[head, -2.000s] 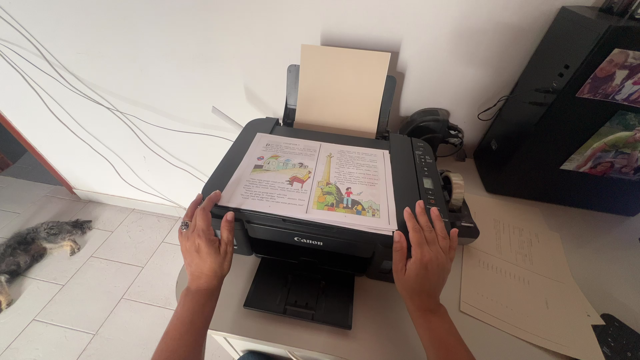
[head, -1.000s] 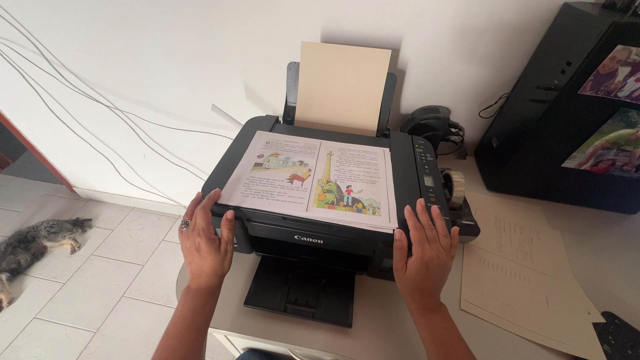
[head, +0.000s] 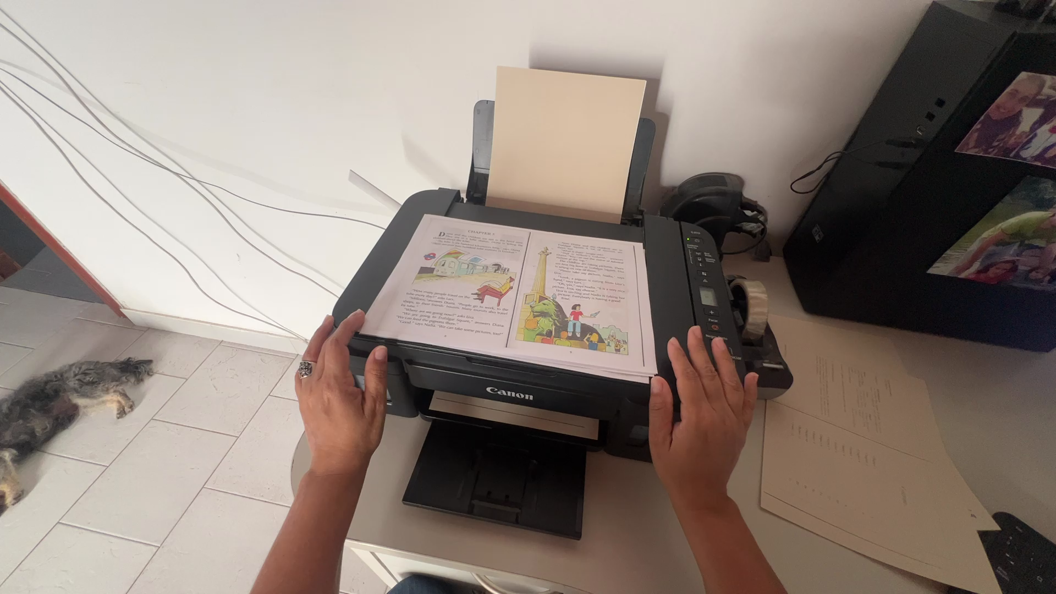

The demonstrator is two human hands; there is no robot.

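A black Canon printer stands on a pale desk, with illustrated printed sheets lying on its lid. My left hand rests at the printer's front left corner, fingers apart and a ring on one of them. At the front right corner, beside the control panel, lies my right hand, its fingers spread. Neither hand holds anything. Cream paper stands upright in the rear feed. A sheet shows in the front output slot, above the extended black output tray.
A tape roll on a dispenser and a coiled black cable are right of the printer. Loose papers, a keyboard and a black computer case lie farther right. A dog lies on the tiled floor; cables hang along the wall.
A sheet has appeared in the printer's output slot, where none showed in the earlier frames. Both hands have stayed at the printer's front corners.
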